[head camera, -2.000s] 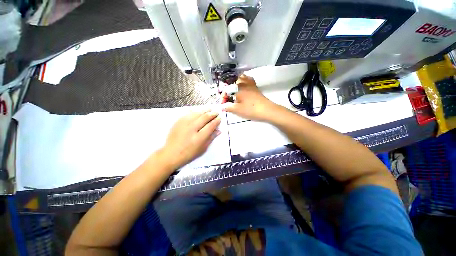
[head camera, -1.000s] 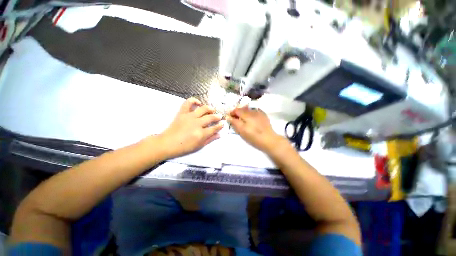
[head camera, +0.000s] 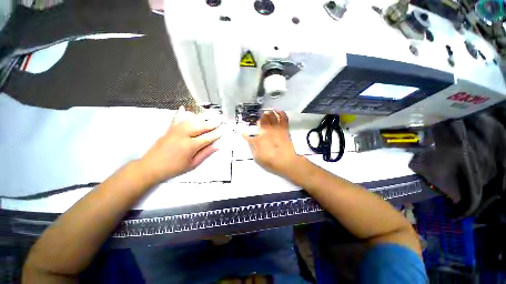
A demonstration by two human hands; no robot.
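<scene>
The dark woven fabric panel [head camera: 138, 75] lies left of the sewing machine head [head camera: 238, 33], its dark face up at the back. A white backing [head camera: 66, 144] faces up in front of it. My left hand [head camera: 178, 145] lies on the white backing, fingers spread, fingertips just left of the needle area. My right hand [head camera: 273, 143] is just right of the presser foot [head camera: 248, 113], fingers bent towards it; whether it pinches cloth is hidden. The needle point cannot be made out in the glare.
Black-handled scissors [head camera: 328, 138] lie right of my right hand. A clear box with a yellow-and-black item [head camera: 400, 138] lies beyond them. Dark fabric [head camera: 469, 155] hangs over the table's right end. The ruler [head camera: 222, 218] runs along the front edge. A blue basket [head camera: 446, 236] stands below right.
The camera view has swung and shifted. My left hand is a little farther left of the needle, with fingers more spread. Dark fabric shows at far right; the red and yellow packets no longer show.
</scene>
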